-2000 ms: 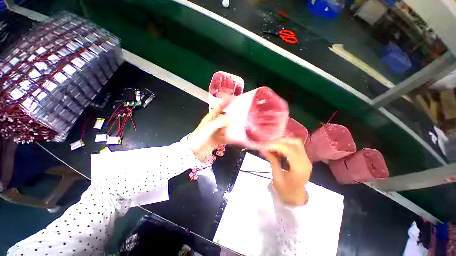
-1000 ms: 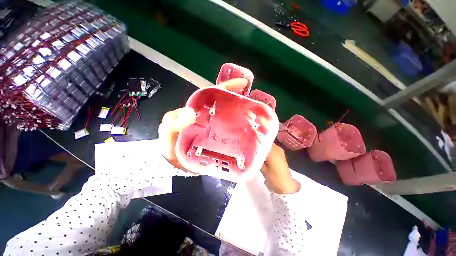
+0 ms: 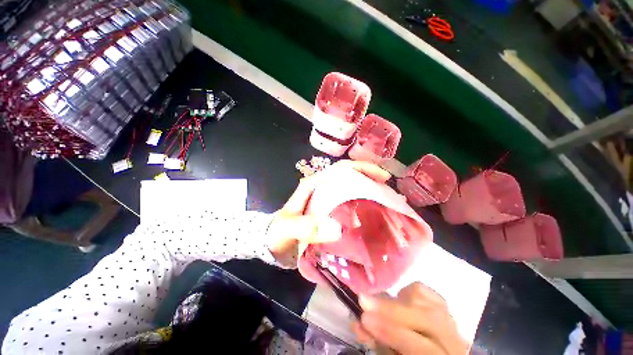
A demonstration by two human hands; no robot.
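Note:
A pink rounded-square housing (image 3: 389,239) is held near the middle, its open side turned towards me and to the right. My left hand (image 3: 295,225) grips it from the left, with the thumb at the opening and fingers over the top. My right hand (image 3: 406,322), below the housing, holds a thin dark tool, apparently tweezers (image 3: 340,288). The tool's tip is at the lower left of the opening, beside small pale spots on the inner wall. Small pink button caps (image 3: 314,164) lie on the black bench behind the housing.
Several pink housings (image 3: 375,139) line the white rail (image 3: 277,93). White paper (image 3: 454,277) lies under my right hand, another sheet (image 3: 194,197) by my left forearm. Wired circuit boards (image 3: 201,111) lie at left, beside a large stack of silver wired parts (image 3: 104,69). Orange-handled scissors (image 3: 440,28) lie on the far shelf.
The held housing has come down and to the right and tilted. My right hand has moved from behind it to below it and now holds the dark tool.

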